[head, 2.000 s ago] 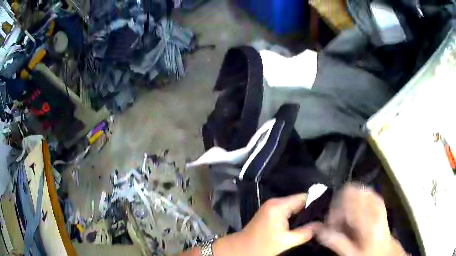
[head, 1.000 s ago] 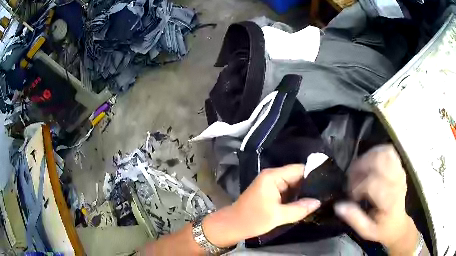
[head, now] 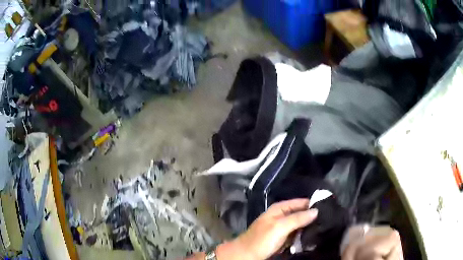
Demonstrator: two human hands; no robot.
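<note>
A part-sewn black and grey denim garment (head: 350, 119) lies as a heap in front of me. Its black waistband (head: 268, 101) curves in an open loop at the top, with a white pocket cloth (head: 303, 84) beside it. A black strip with a white edge (head: 276, 165) sticks up in the middle, with a white flap at its left. My left hand (head: 276, 223) pinches black cloth near a small white piece (head: 320, 196). My right hand (head: 373, 242) is blurred at the bottom edge, fingers curled, over the dark cloth; its grip is unclear.
A worn cream tabletop (head: 426, 147) is at the right, with an orange-handled tool (head: 457, 175) on it. A blue tub (head: 292, 23) and wooden bench (head: 349, 28) stand behind. Denim pieces (head: 147, 56) lie on the floor at upper left, white trimmings (head: 157, 213) at lower left.
The view has tilted, so the garment sits lower than a second ago. My left hand stays on the black cloth. My right hand has moved down towards the bottom edge, with its fingers more curled.
</note>
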